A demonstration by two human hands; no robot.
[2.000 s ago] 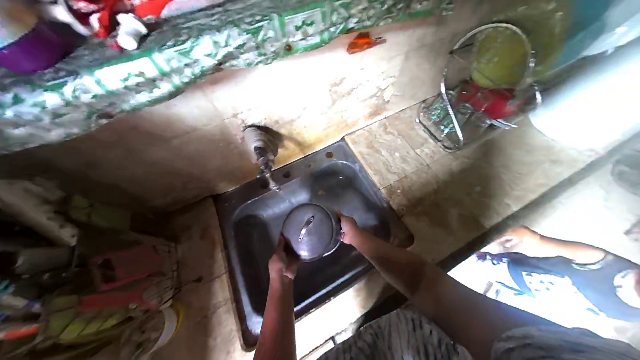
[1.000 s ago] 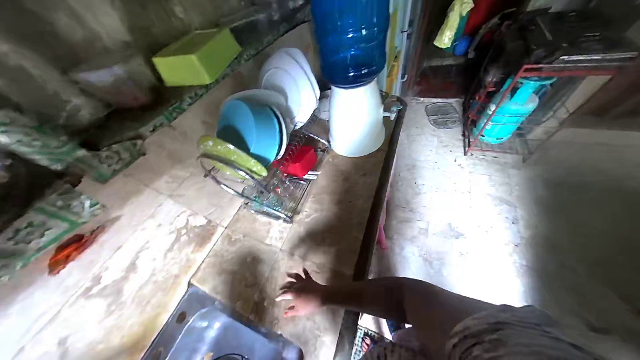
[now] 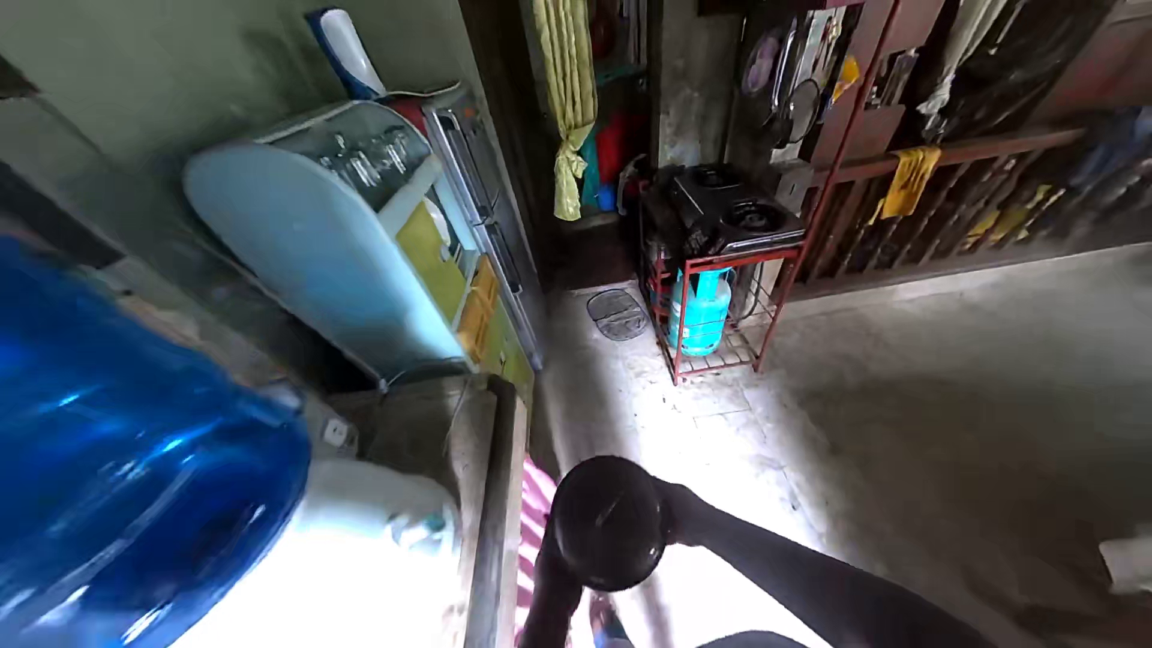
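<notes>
A round lidded pot point(image 3: 607, 524) is at the bottom centre of the head view, dark against the bright floor. My left hand point(image 3: 556, 576) grips its left side and my right hand point(image 3: 682, 511) grips its right side. The fingers are hard to make out in the shadow. The pot is over the floor, just right of the counter edge. Farther ahead, a black two-burner gas stove point(image 3: 738, 207) stands on a red metal rack point(image 3: 688, 266), with a turquoise gas cylinder point(image 3: 702, 310) on the lower part.
A large blue water bottle point(image 3: 135, 450) on a white dispenser point(image 3: 360, 540) fills the left. The counter edge point(image 3: 490, 513) runs beside me. Beyond are a light-blue cabinet point(image 3: 333, 243), a grey refrigerator point(image 3: 495, 207) and a floor drain cover point(image 3: 617, 314). A foot shows below the pot.
The view has swung right from the sink, past the dish rack, to the stove. The lidded pot, held over the sink two seconds ago, is now over the floor between both hands.
</notes>
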